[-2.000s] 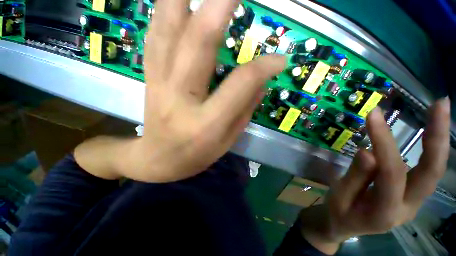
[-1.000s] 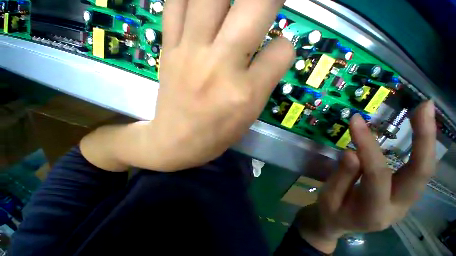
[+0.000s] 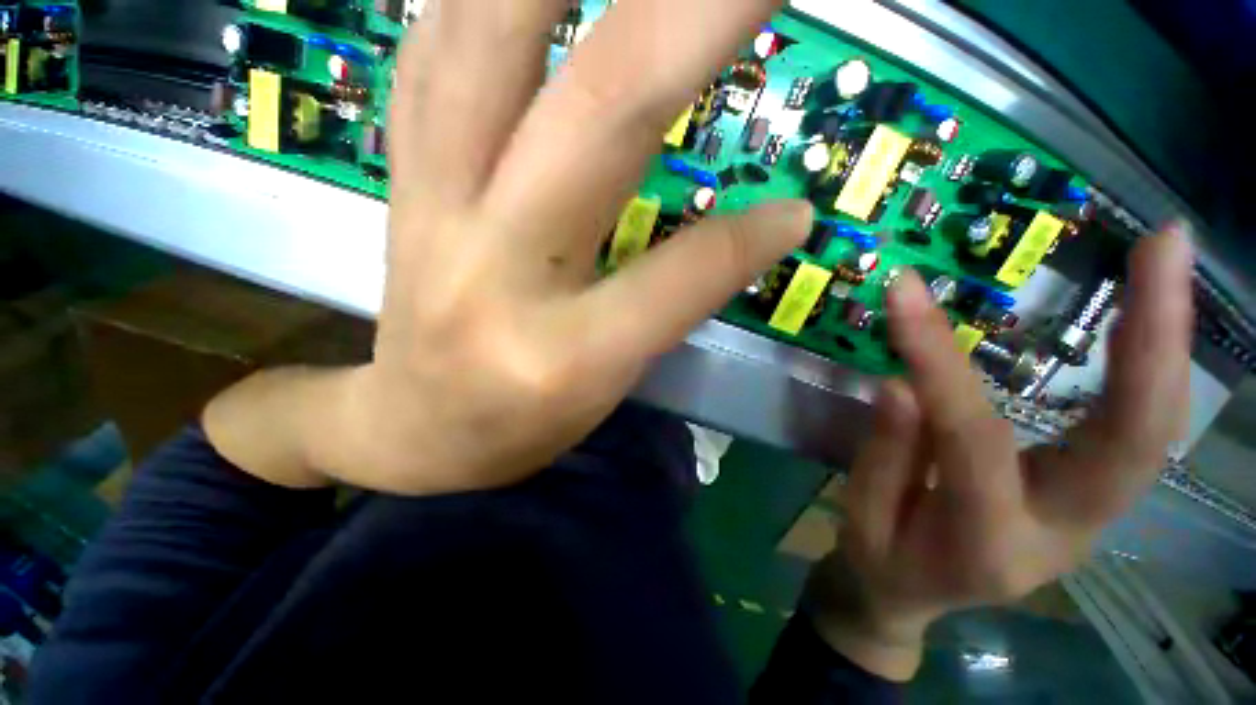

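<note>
A long green populated board panel (image 3: 771,179) lies in the conveyor, with yellow-topped transformers (image 3: 872,172), pale-topped capacitors (image 3: 853,77) and blue parts. My left hand (image 3: 510,276) is spread over the middle of the panel, fingers apart, thumb tip over the parts; its fingertips run out at the top edge. Whether it touches parts is hidden. My right hand (image 3: 992,468) is at the panel's right end, palm up, fingers apart, with one fingertip over the near board edge and another beyond the panel's end. Neither hand shows a held thing.
The near silver conveyor rail (image 3: 193,214) runs below the panel, and the far rail (image 3: 950,62) curves above it. Another board (image 3: 39,55) lies at the far left beyond a dark gap. A metal shaft (image 3: 1081,331) shows right of the panel. Cardboard boxes (image 3: 165,344) stand below.
My left hand has opened its thumb and fingers wider after moving a little right and back. My right hand has shifted left, its fingertip now further over the board.
</note>
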